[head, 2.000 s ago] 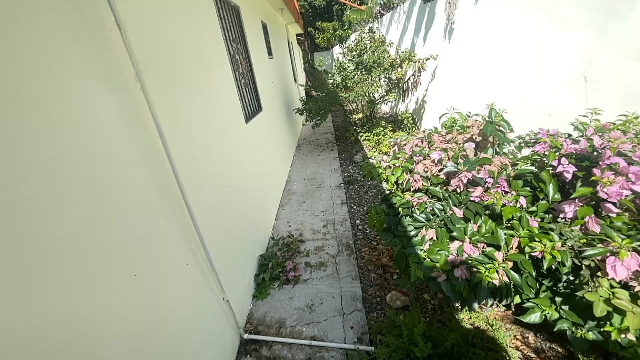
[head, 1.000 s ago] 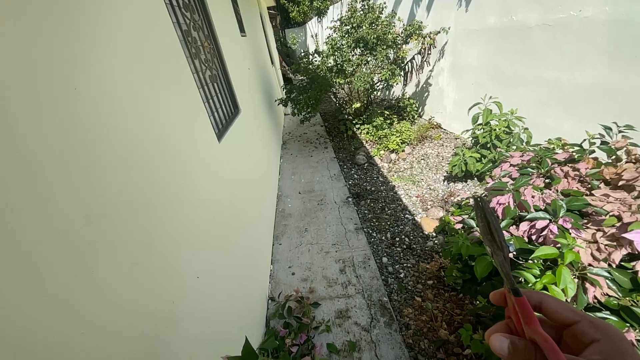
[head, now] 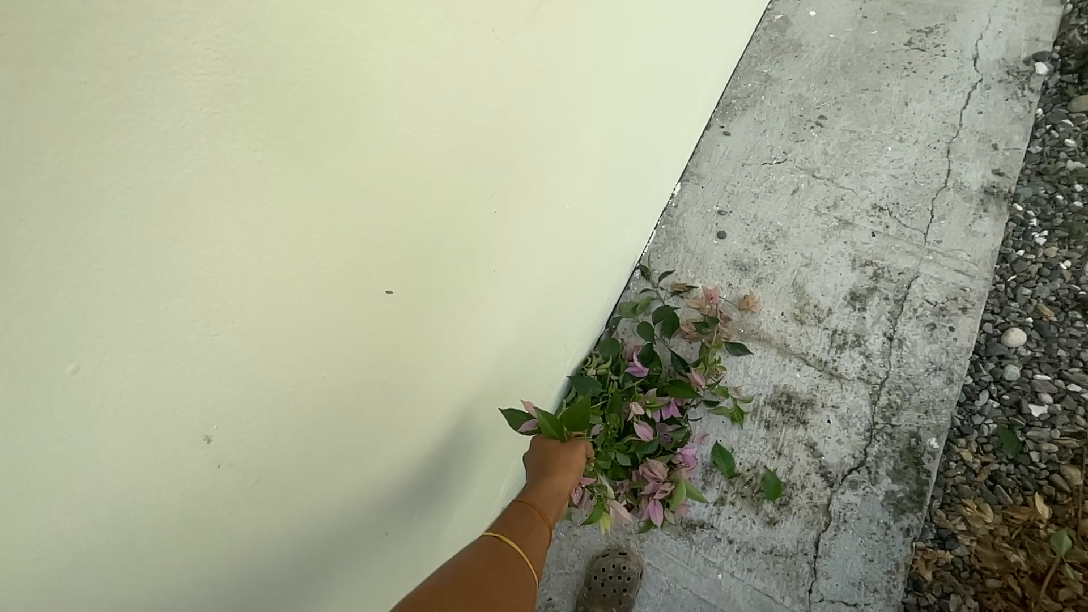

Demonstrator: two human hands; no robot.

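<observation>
My left hand (head: 557, 461), with two thin bands at its wrist, is closed around a leafy bougainvillea cutting (head: 551, 421). Green leaves and a pink bract stick out above the fist. Right beside it, against the foot of the wall, lies a pile of bougainvillea cuttings (head: 654, 408) with green leaves and pink-purple bracts. Whether the held stems are separate from the pile cannot be told. Two loose leaves (head: 772, 485) lie on the concrete to the right of the pile. My right hand is out of the frame.
A pale green wall (head: 297, 255) fills the left side. Along it runs a cracked concrete walkway (head: 816, 280), bordered on the right by gravel (head: 1020, 374) and dry leaves (head: 1003, 544). The toe of a perforated clog (head: 610, 580) shows at the bottom.
The view has tilted down to the cuttings beside the wall. My left hand has come in and gripped a cutting. The right hand with red-handled pruning shears, seen one second ago, has left view.
</observation>
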